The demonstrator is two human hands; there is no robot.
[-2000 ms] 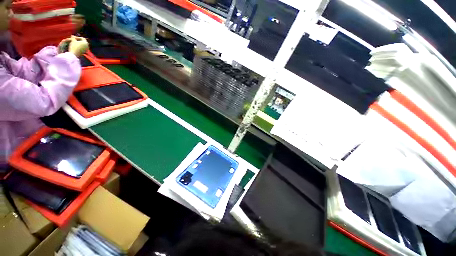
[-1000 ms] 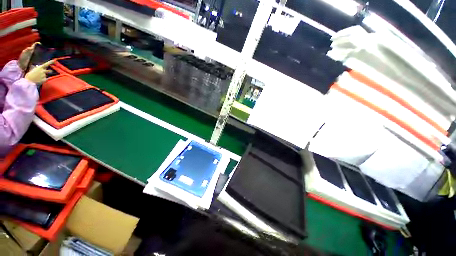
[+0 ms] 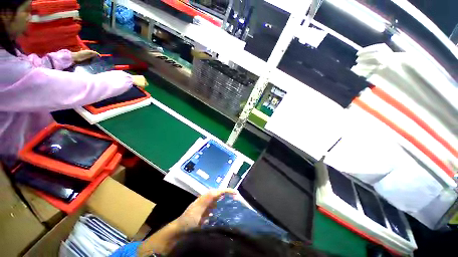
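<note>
My left hand (image 3: 203,208), bare with a blue sleeve, comes in from the bottom edge and grips the upper left edge of a dark bluish flat unit (image 3: 241,218). Its surface is shiny and crinkled, like clear film; its lower part is hidden or cut off. My right hand is not in view. Just beyond, a blue tablet back cover (image 3: 210,164) with a dark camera corner and small pale labels lies on white sheets (image 3: 176,174). A black tray (image 3: 281,188) with a raised rim lies to the right of them.
A person in a pink smock (image 3: 55,95) works at the left over an orange-red tray. Orange-red trays with dark screens (image 3: 75,149) stand lower left above an open cardboard box (image 3: 118,206). A white foam tray (image 3: 331,203) holds dark units at right. A white post (image 3: 251,105) rises behind.
My left hand has come into view from below, holding the dark shiny unit. The camera view has swung back left. The person in pink now reaches across the tray. The blue cover stays on its sheets.
</note>
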